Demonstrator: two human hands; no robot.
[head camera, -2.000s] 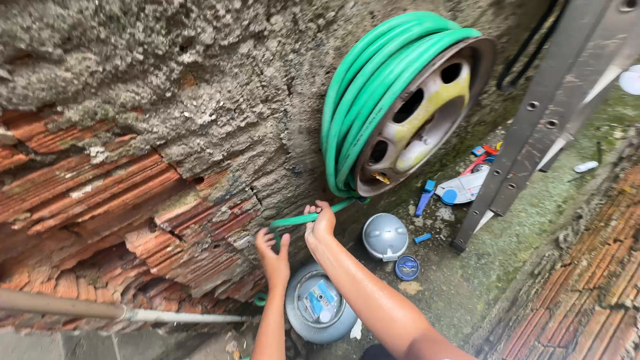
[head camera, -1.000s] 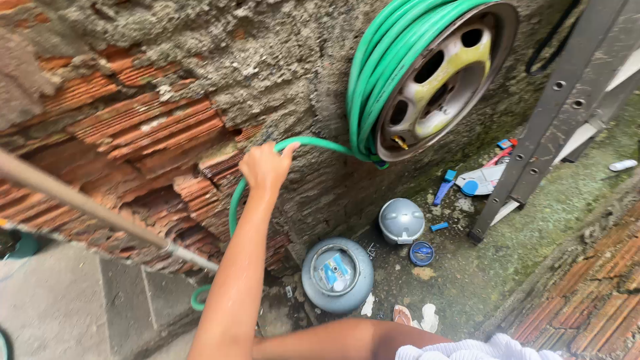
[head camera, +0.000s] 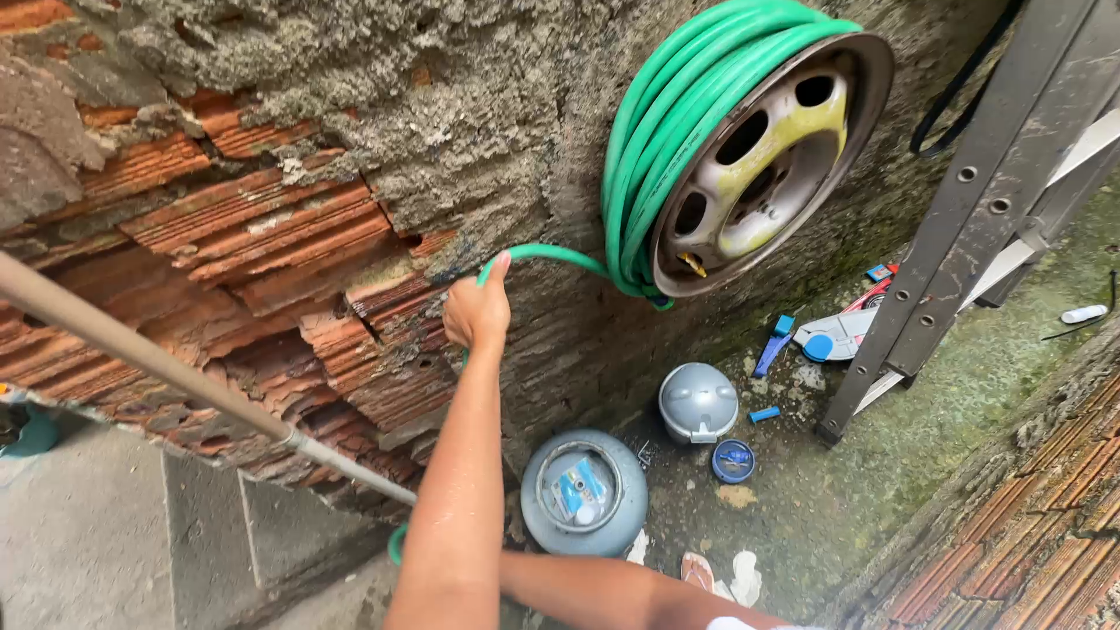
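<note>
My left hand (head camera: 478, 306) is closed around a green garden hose (head camera: 556, 252), thumb on top, in front of the rough brick wall. From the hand the hose runs right to a coil (head camera: 674, 131) wound around a wheel rim (head camera: 761, 175) mounted on the wall. A short piece shows just below my fist, and another green bend (head camera: 396, 544) appears lower, left of my forearm. My right forearm passes behind the left one at the bottom; its hand is hidden.
A gas cylinder (head camera: 584, 547), a grey round container (head camera: 698, 402) and a small blue dish (head camera: 732, 461) stand on the ground. A metal ladder (head camera: 949, 210) leans at right near scattered tools. A pole (head camera: 175, 363) slants across the left.
Two seconds ago both hands were together at the hose near the rim. Now only the left hand shows on it, with the hose arched up; the right arm has moved down and left.
</note>
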